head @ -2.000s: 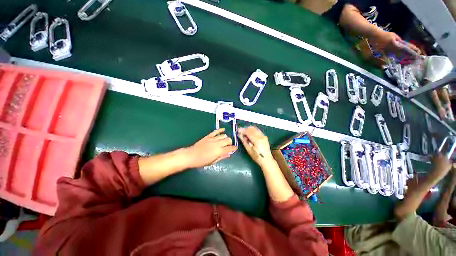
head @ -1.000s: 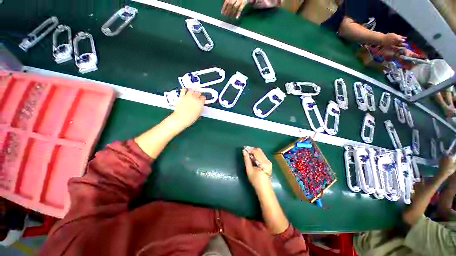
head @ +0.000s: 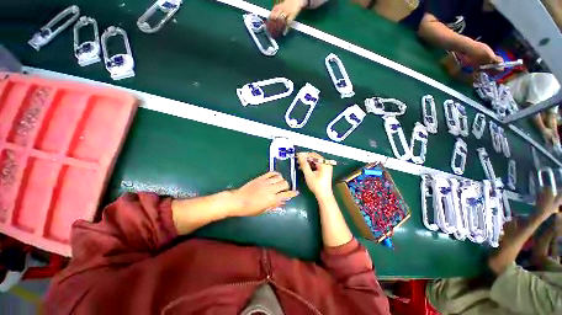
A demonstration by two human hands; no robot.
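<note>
A white oval frame [head: 283, 161] with a dark blue insert at its blocky far end lies upright in front of me, its far end by the white rail. My left hand [head: 264, 193] holds the frame's near end. My right hand [head: 317, 173] is at the frame's right side, near the blue insert, and holds a slim pen-like tool [head: 323, 161]. The tool's tip is too small to make out. A small cardboard box [head: 344, 198] of tiny red and blue parts stands to the right of my right hand.
A pink compartment tray [head: 79, 161] is at left. Several white frames [head: 266, 91] lie on the green belt beyond the white rail [head: 203, 114]. Upright frames [head: 457, 206] stand in a row right of the box. Other people's hands work across the belt and at right.
My left hand has come back from the belt with a frame and holds it in front of me. My right hand has moved up to it. Another person's hand now touches a frame at the top.
</note>
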